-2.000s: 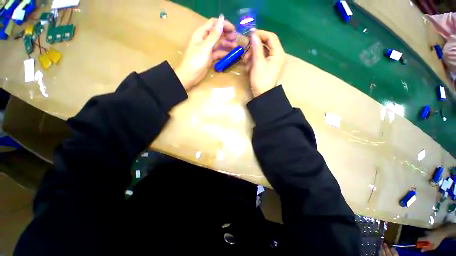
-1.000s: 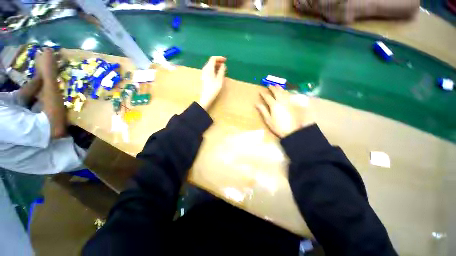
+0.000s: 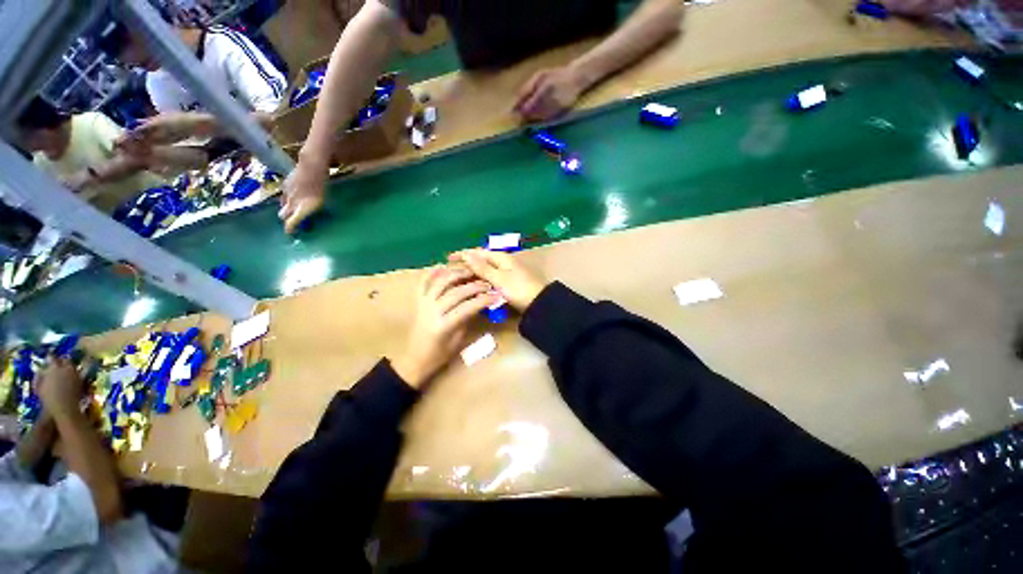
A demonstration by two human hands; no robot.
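Note:
My left hand [image 3: 449, 320] and my right hand [image 3: 501, 278] meet over the near edge of the belt. A blue battery pack [image 3: 497, 314] shows beneath the fingers, partly covered. The hands overlap, and which of them grips the pack is unclear. Another blue pack with a white patch [image 3: 504, 241] lies just beyond the fingers on the belt, with a wire running to a small green board [image 3: 558, 228]. A white rectangle [image 3: 479, 350] lies on the table just below my hands.
Green belt [image 3: 696, 168] with scattered packs crosses beyond the table. A pile of blue and yellow parts [image 3: 157, 376] lies at left, beside green boards [image 3: 249, 378]. A person's hand [image 3: 303, 200] reaches over the belt; an open box [image 3: 370, 135] stands behind. A grey post [image 3: 123, 241] slants at left.
The view has swung and shows more of the far side. My hands, apart a second ago, are now together over a blue pack. Another person's arm now reaches over the belt.

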